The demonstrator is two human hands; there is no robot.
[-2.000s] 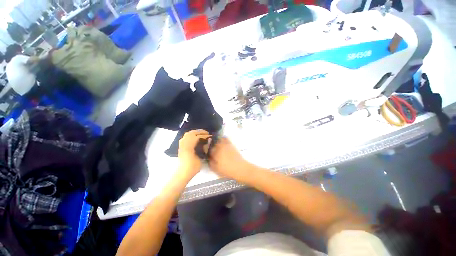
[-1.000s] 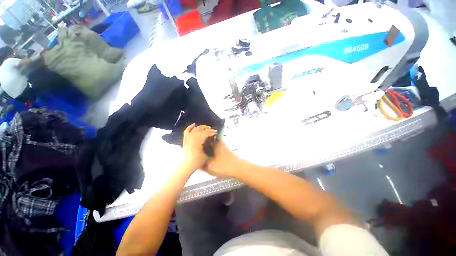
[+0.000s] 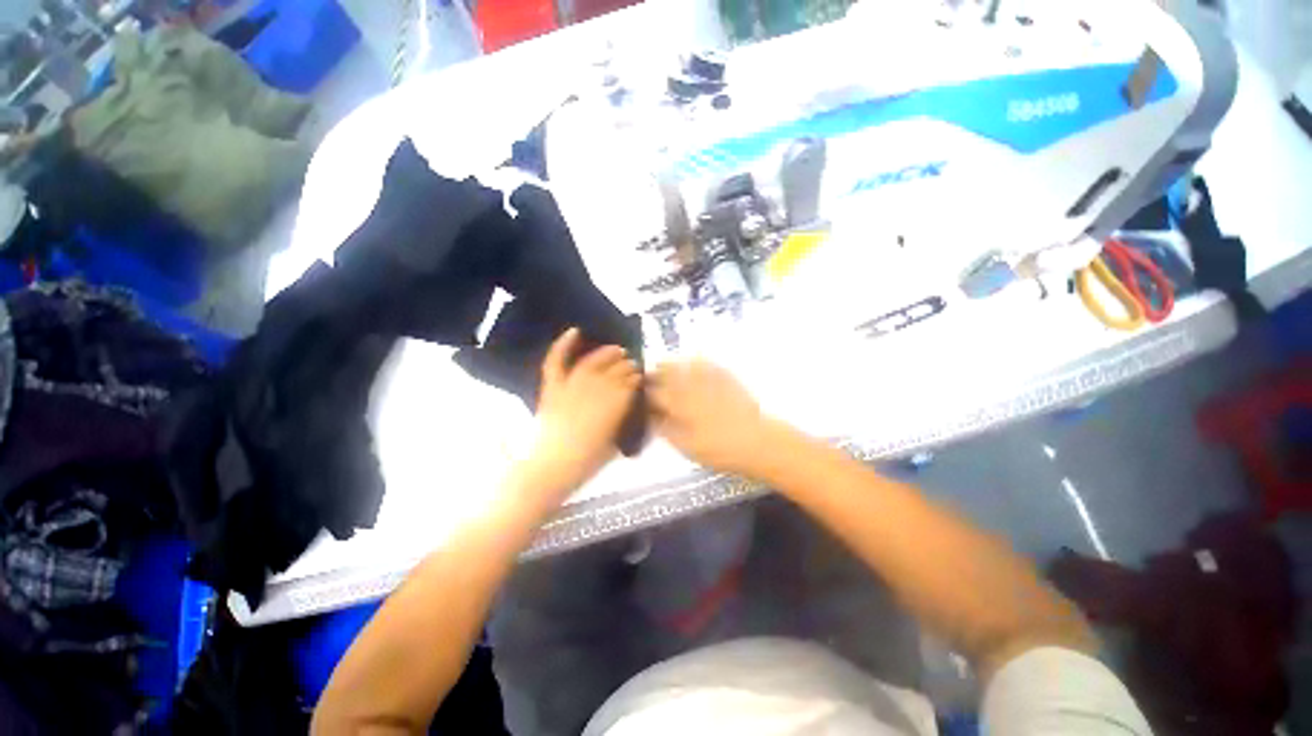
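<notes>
Black garment pieces [image 3: 417, 273] lie in a heap on the left of the white table, and one strip reaches to the hands. My left hand [image 3: 587, 400] rests on this cloth and grips its edge near the table's front. My right hand [image 3: 701, 414] is beside it, its fingertips at the cloth's right edge; its grip is blurred. The white sewing machine [image 3: 921, 180] with a blue stripe stands behind the hands. Its needle area [image 3: 727, 252] is just above and right of the hands, with a yellow piece [image 3: 794, 255] beside it.
Orange and red rings [image 3: 1125, 283] lie at the bed's right end, with a black scrap [image 3: 1217, 259] beside them. A slim dark tool [image 3: 902, 316] lies on the bed. A marked strip [image 3: 662, 506] runs along the front edge. Plaid garments [image 3: 65, 554] are piled at left.
The hands have moved slightly right relative to the table and opened out from their bunched hold. The black cloth between them now hangs flatter. The whole view has shifted.
</notes>
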